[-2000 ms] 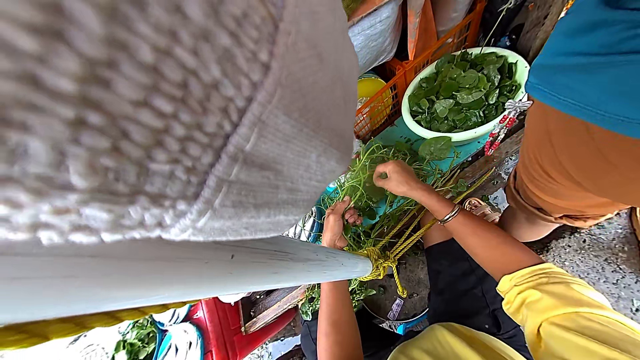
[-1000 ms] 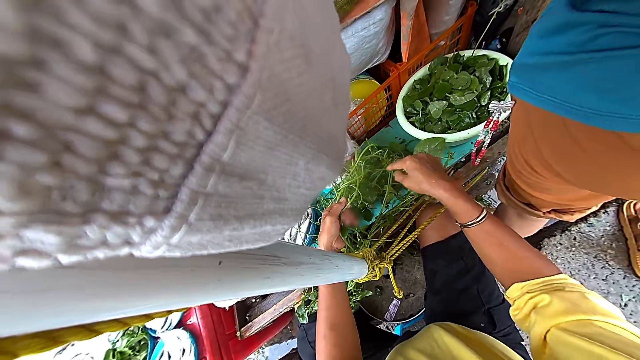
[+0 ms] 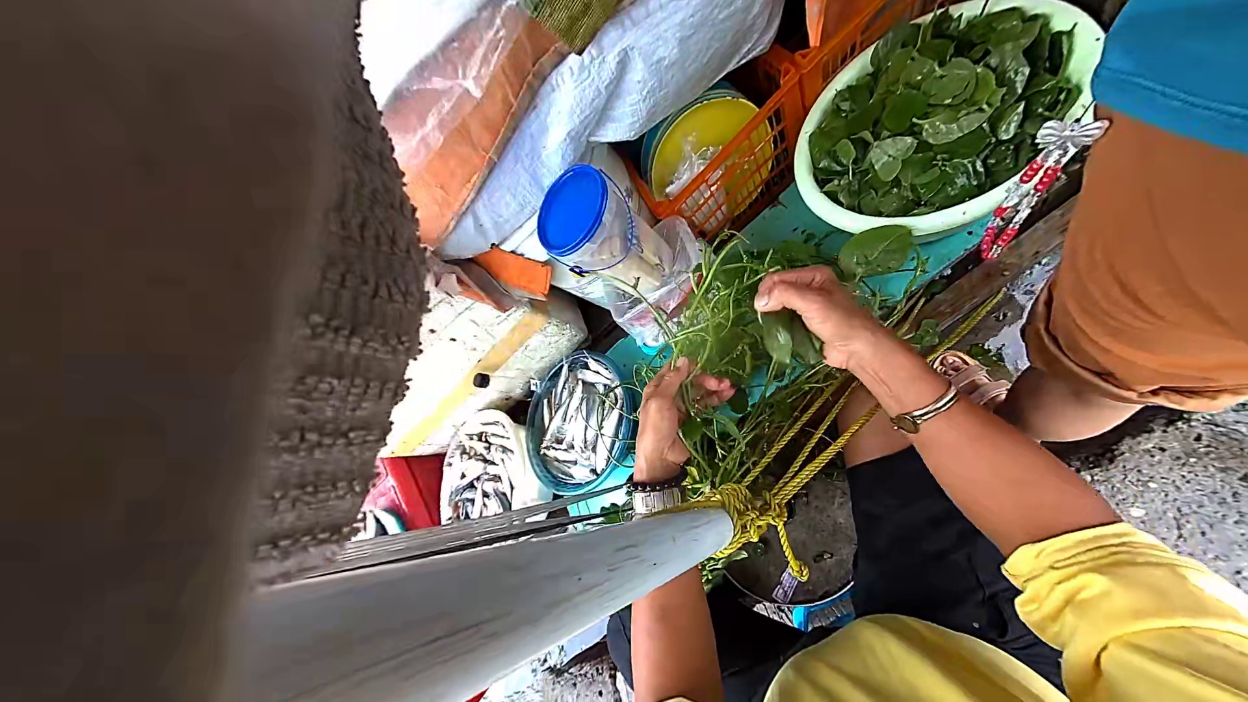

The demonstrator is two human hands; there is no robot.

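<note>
A tangled heap of thin green stems and leaves (image 3: 726, 312) lies between my two hands. My right hand (image 3: 814, 307), with a bracelet watch at the wrist, has its fingers pinched together at the right of the heap, on leafy greens. At the heap's lower left is my left hand (image 3: 673, 409), its palm up and its fingers curled beside the stems; whether it grips any of them cannot be told. A pale green basin (image 3: 814, 185) full of loose green leaves (image 3: 941, 107) stands beyond my right hand.
A grey pole (image 3: 507, 595) tied with yellow rope (image 3: 756, 512) crosses in front of my left forearm. Small fish fill a blue tub (image 3: 580, 424). Behind stand a blue-lidded plastic container (image 3: 572, 210) and an orange crate (image 3: 780, 127). Another person's leg (image 3: 1150, 263) is at the right.
The grey cloth at the left has shifted left in view, uncovering the sacks, the blue-lidded container and the fish tub. My right hand stays at the greens.
</note>
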